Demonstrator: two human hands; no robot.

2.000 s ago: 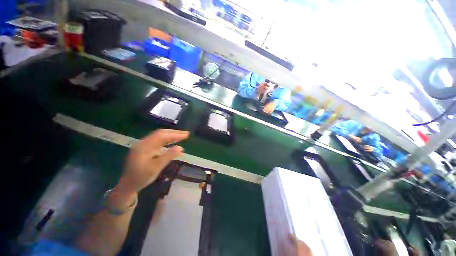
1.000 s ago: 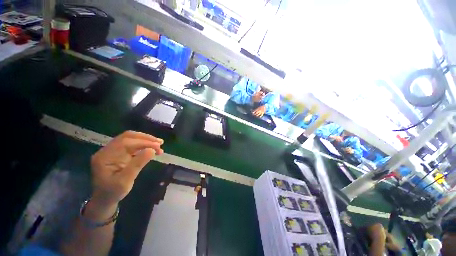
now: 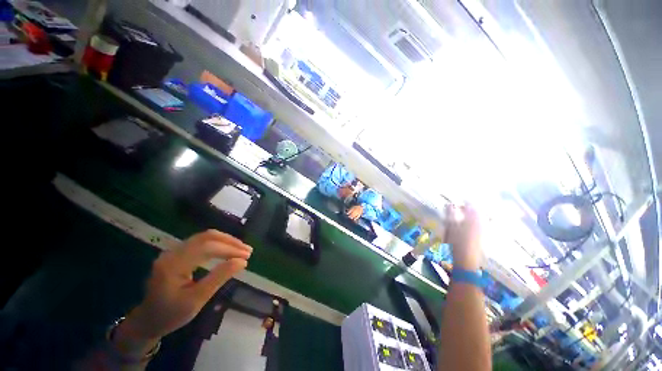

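Observation:
An open tablet with a silver battery lies in a dark frame on the green bench in front of me, its lower end cut off. My left hand is raised beside and above its upper left corner, thumb and fingertips a little apart, holding nothing visible. My right hand is raised high at the right, washed out by the bright light, with a blue band at the wrist; its fingers and anything in them cannot be made out. The white board tray stands right of the tablet, with yellow-stickered boards in its compartments.
Tablets in black trays lie on the green belt beyond a pale rail. Another tray lies far left. A person's blue sleeves and hands are across the line. A black bin and blue boxes stand behind.
The view has tilted up. The clear-looking sheet over the board tray has left it, exposing the boards. My right hand has risen from the tray into the upper right. My left fingertips have parted slightly.

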